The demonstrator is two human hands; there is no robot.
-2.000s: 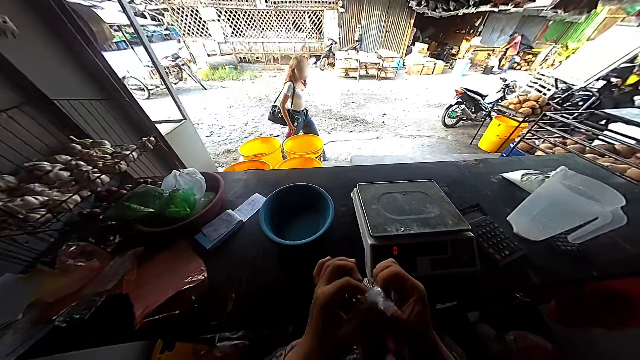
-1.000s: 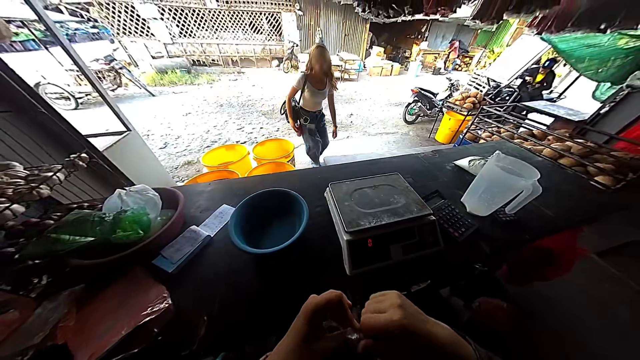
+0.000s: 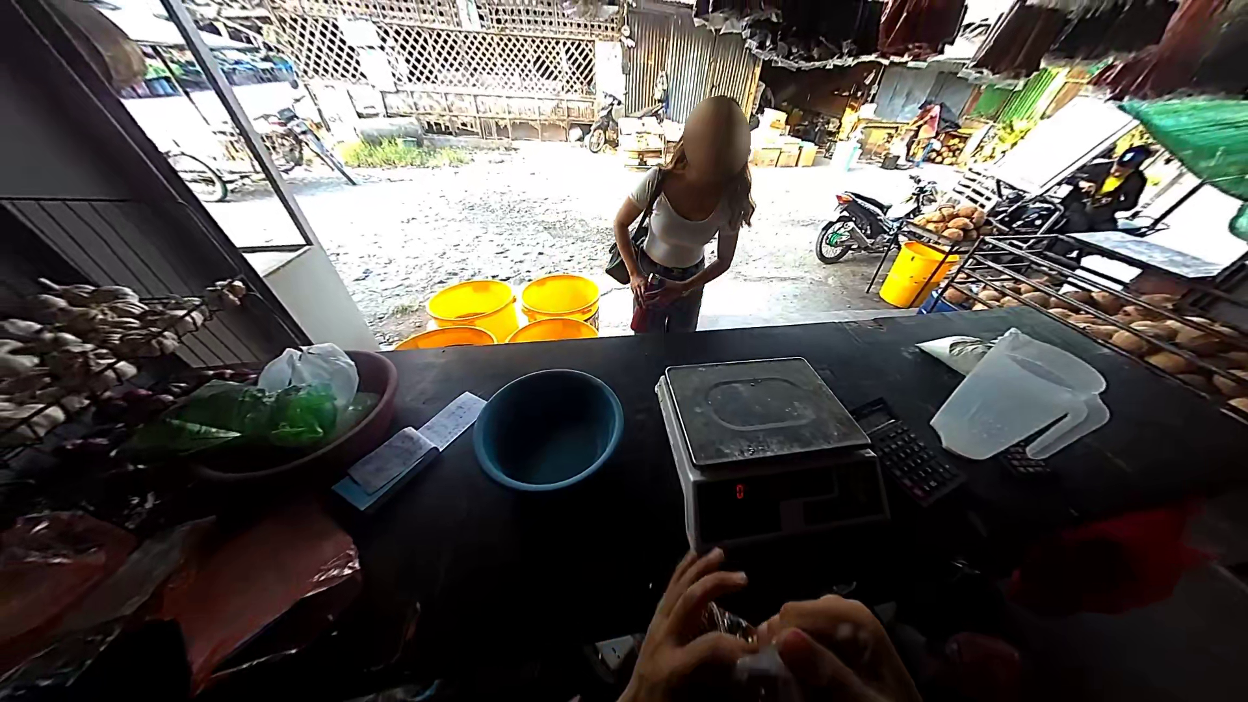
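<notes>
Both of my hands are together at the bottom, just in front of the digital scale (image 3: 765, 414). Between their fingers is a small clear plastic bag (image 3: 765, 663), partly hidden and dim. My left hand (image 3: 687, 629) pinches it with some fingers spread; my right hand (image 3: 838, 643) is curled around its other side. A blue plastic basin (image 3: 548, 429) stands left of the scale, and a calculator (image 3: 907, 453) lies against the scale's right side. Farther right is a translucent plastic pitcher (image 3: 1014, 395). A notepad (image 3: 395, 463) bearing writing lies left of the basin.
A basin (image 3: 375, 390) with plastic bags stands at the left, beside garlic bulbs (image 3: 68, 356). Red plastic bags (image 3: 258, 585) lie at the lower left. Beyond the counter (image 3: 624, 507) are yellow buckets (image 3: 473, 302), a standing person (image 3: 682, 224) and a rack of coconuts (image 3: 1150, 336).
The person outside has walked up to the counter's far side and now faces it, hands together. My left fingers have spread apart from their earlier curl.
</notes>
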